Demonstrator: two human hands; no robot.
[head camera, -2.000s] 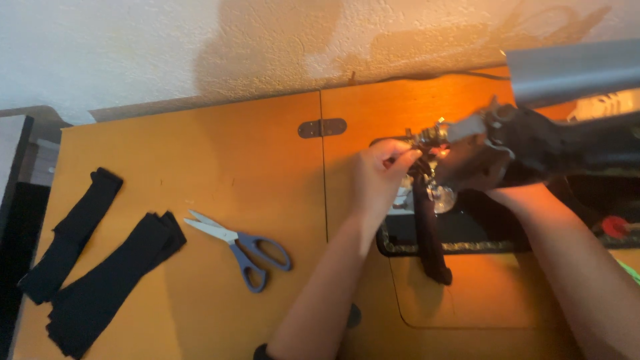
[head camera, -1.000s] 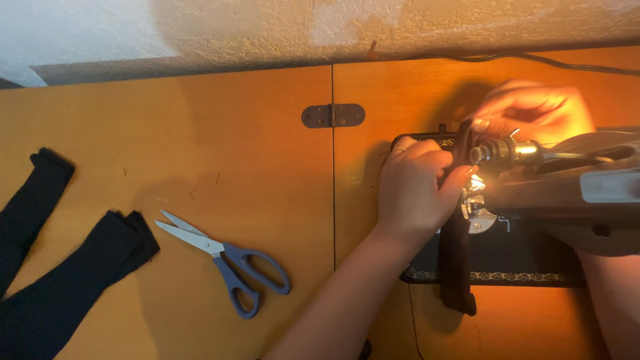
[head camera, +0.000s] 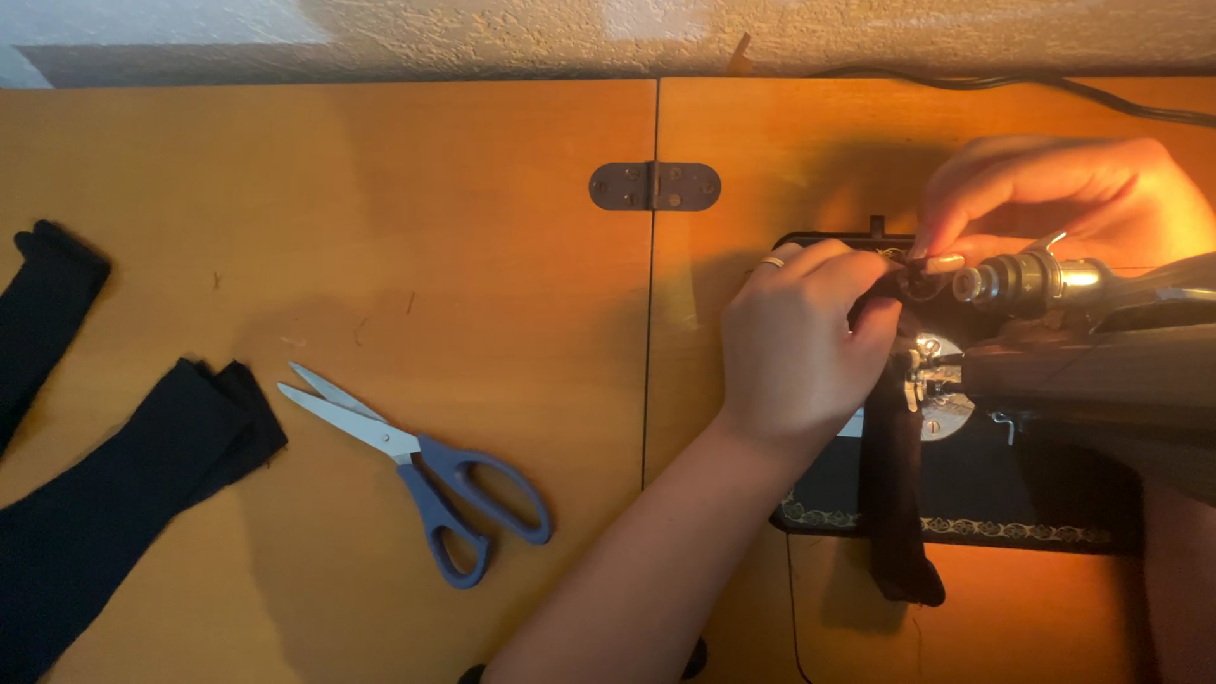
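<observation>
A black sewing machine (head camera: 1092, 380) with gold trim on its bed fills the right side, its lamp-lit needle area at the centre right. Across the bed, by the presser foot, lies a narrow strip of black fabric (head camera: 893, 475), its near end hanging past the bed's front edge. My left hand (head camera: 807, 332), a ring on one finger, grips the strip's far part left of the needle area. Behind the machine head my right hand (head camera: 1054, 199) pinches the strip's far end between thumb and finger. The machine's head and arm hide part of my right forearm.
Scissors with blue-grey handles (head camera: 484, 484) lie with parted blades on the wooden table (head camera: 475, 237). Folded black fabric pieces (head camera: 123, 475) rest at the far left. A metal hinge (head camera: 655, 186) spans the table's seam. A dark cable (head camera: 997, 84) runs along the textured wall.
My right hand came up from beneath the machine arm to behind its head, and now pinches the fabric's far end. My left hand moved from beside the needle area onto the strip. The view shifted.
</observation>
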